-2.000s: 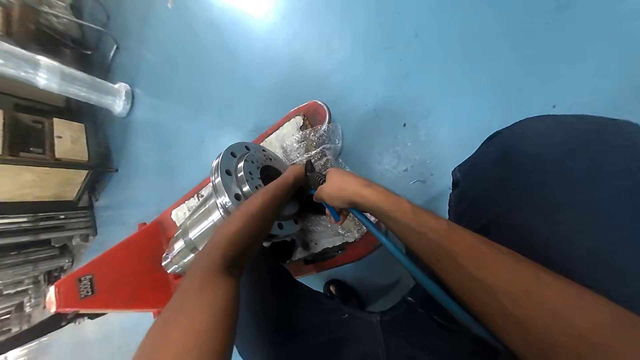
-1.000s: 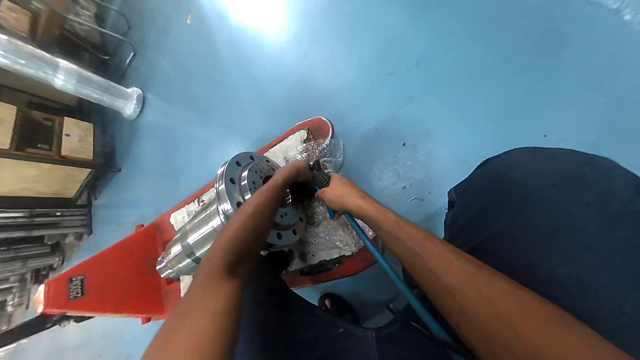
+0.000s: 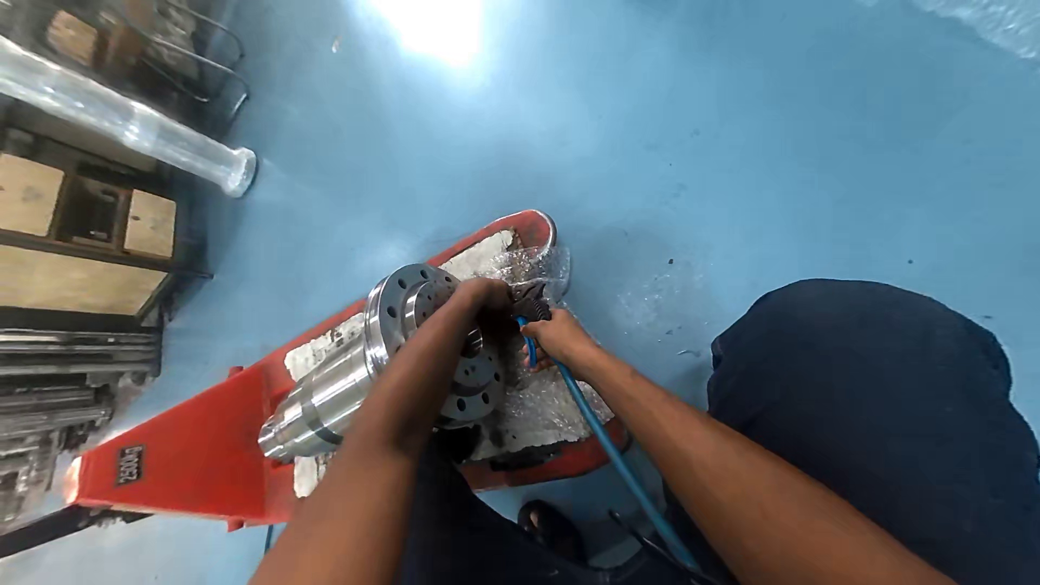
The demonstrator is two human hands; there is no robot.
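Observation:
A shiny flanged metal shaft (image 3: pixel 325 398) lies on a red pallet truck (image 3: pixel 203 447), over whitish padding. My right hand (image 3: pixel 561 337) is closed around the blue handle of a black-headed air tool (image 3: pixel 532 307), which looks like an air blow gun; a blue hose (image 3: pixel 617 455) runs from it toward me. My left hand (image 3: pixel 491 294) is at the flange's outer face, close to the tool's head; its fingers are mostly hidden in shadow. Crumpled clear bubble wrap (image 3: pixel 544 410) lies beside the flange on the padding.
A wrapped cylindrical bar (image 3: pixel 138 126) juts in at the upper left, above a cabinet (image 3: pixel 49 268). Metal bars (image 3: pixel 73 357) are stacked at the left edge. My knee (image 3: pixel 869 406) is at the right, a sandalled foot (image 3: pixel 552 524) below the truck. More plastic wrap (image 3: pixel 987 24) lies at the top right.
My right hand stays on the blue tool beside the flange, and my left hand stays near its head. Nothing has plainly been let go or taken hold of.

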